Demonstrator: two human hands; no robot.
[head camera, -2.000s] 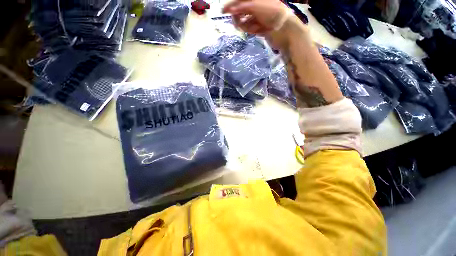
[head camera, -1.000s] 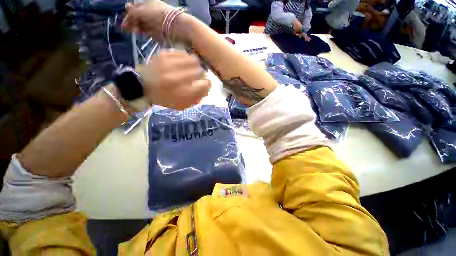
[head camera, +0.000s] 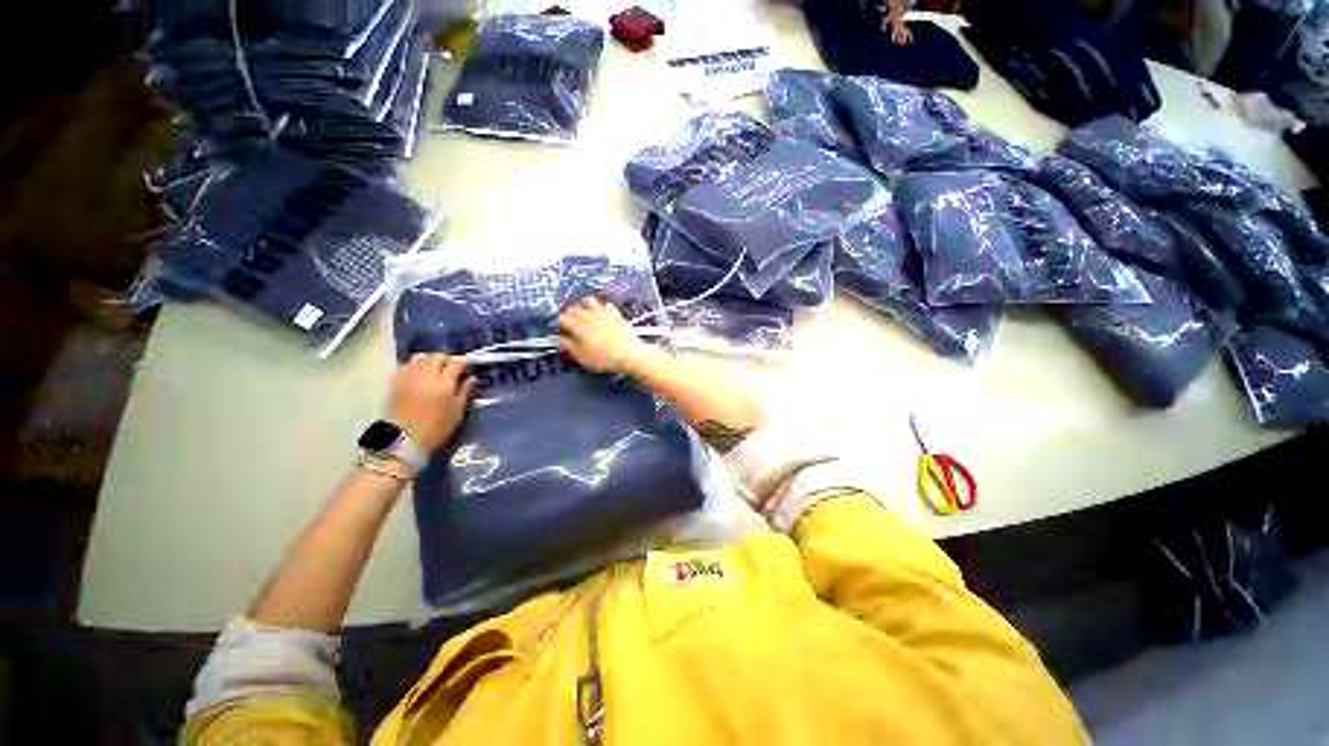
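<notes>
A bagged dark navy garment (head camera: 554, 474) lies flat in front of me, with black lettering on its clear bag. White cord (head camera: 510, 347) runs across its upper part between my hands, and a loose end curves up to the right. My left hand (head camera: 430, 398) holds the cord at the garment's left side. My right hand (head camera: 595, 335) holds it near the upper middle. Whether the cord passes under the garment is hidden.
A tall bagged stack (head camera: 292, 73) stands at the far left, with a bagged garment (head camera: 299, 248) before it. Loose bagged garments (head camera: 1006, 241) spread over the right side. Scissors (head camera: 945, 481) lie near the front edge. A person's hand (head camera: 896, 21) shows at the far side.
Both hands were raised over the table's left side; they have come down onto the bagged garment with white cord between them. The scissors, hidden behind my right arm, now show.
</notes>
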